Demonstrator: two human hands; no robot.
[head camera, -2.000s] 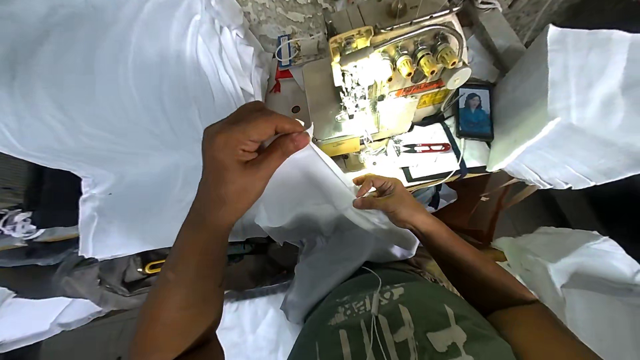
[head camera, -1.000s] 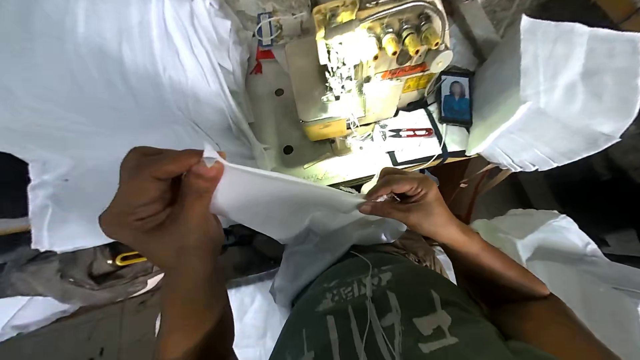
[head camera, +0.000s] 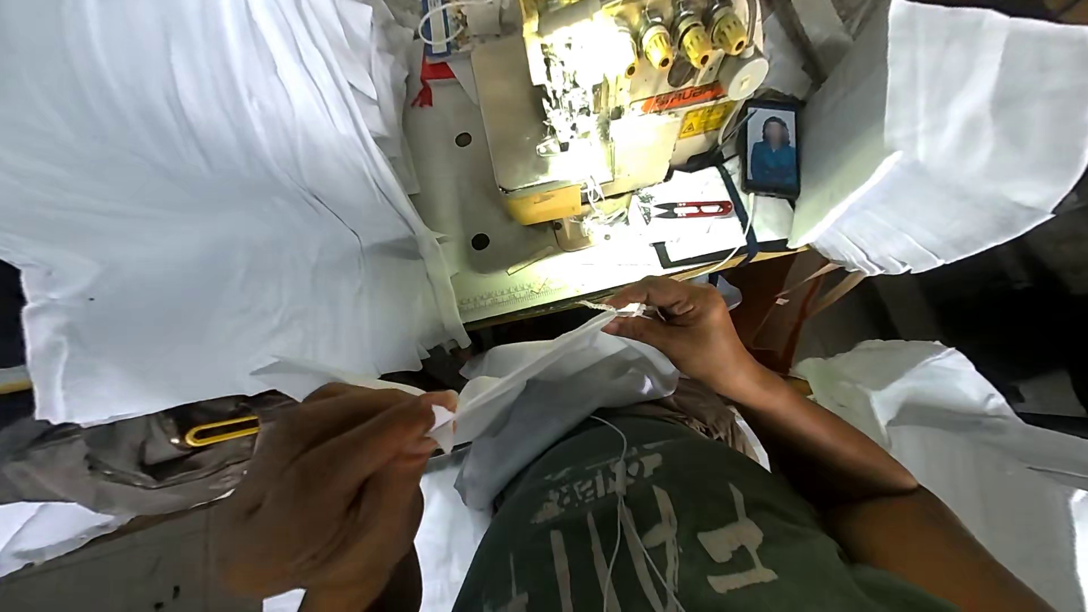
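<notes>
My left hand (head camera: 340, 476), low and left of centre, pinches a corner of a white fabric piece (head camera: 544, 374). At the other end of its edge, my right hand (head camera: 680, 331) grips the cloth between thumb and fingers, with a frayed strip of thread at the fingertips. The fabric hangs between both hands, over my lap and in front of the table edge. Beyond them stands an overlock sewing machine (head camera: 646, 136), its lamp lit over the needle area. Thread snips (head camera: 693, 209) with red handles lie to its right.
Stacked white fabric (head camera: 221, 204) covers the left side. More white cloth hangs at the upper right (head camera: 952, 127) and lies at the lower right (head camera: 943, 433). A phone (head camera: 771, 149) showing a person's picture rests beside the machine. A ruler scale (head camera: 510, 296) runs along the table edge.
My left hand has come down toward my body, away from the machine, still pinching the fabric. My right hand keeps hold of the other end.
</notes>
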